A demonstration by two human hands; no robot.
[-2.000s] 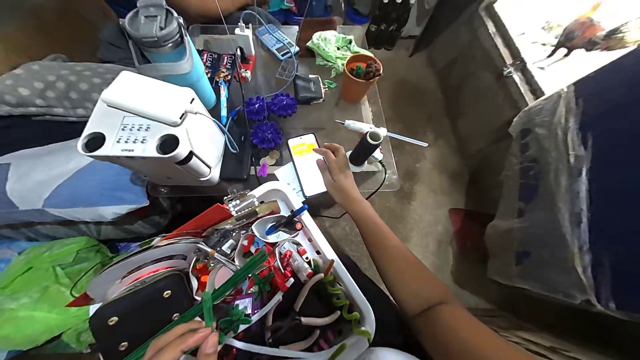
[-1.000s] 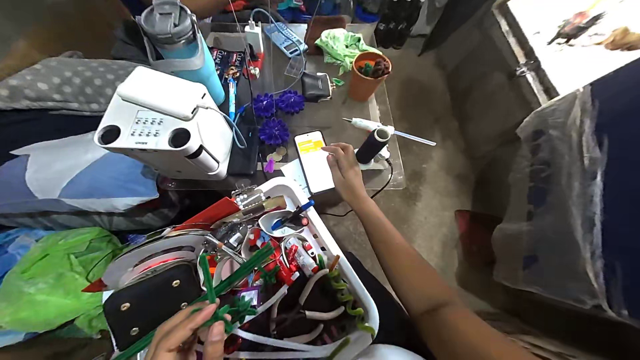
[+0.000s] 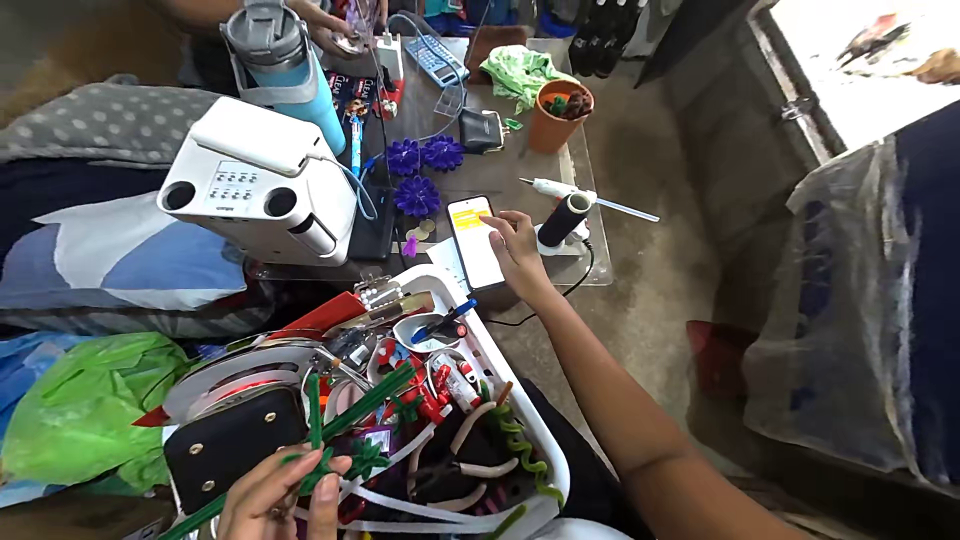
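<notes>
My left hand (image 3: 285, 495) pinches green pipe cleaners (image 3: 367, 405) over a white plastic basket (image 3: 551, 442) crammed with craft supplies, ribbon spools and pliers. With its fingertips, my right hand (image 3: 516, 244) touches the lit screen of a smartphone (image 3: 474, 251), which lies on the low table above the basket. Just right of that hand stands a spool of black thread (image 3: 564, 219). A white glue gun (image 3: 555, 187) with a clear glue stick lies behind the spool. Purple pipe-cleaner flowers (image 3: 417, 196) sit left of the phone, with coins and a small purple tassel below them.
A white boxy device (image 3: 262, 180) and a blue tumbler (image 3: 300, 82) stand at the left. An orange cup (image 3: 559, 124), a black coin purse (image 3: 481, 130) and a calculator (image 3: 437, 60) are on the table (image 3: 517, 169). Another person's hands (image 3: 337, 30) are at the top. A green plastic bag (image 3: 90, 405) lies lower left.
The view has shifted slightly. At the top, another person's hands have come into sight. My right hand stays at the phone and my left hand still holds the green pipe cleaners.
</notes>
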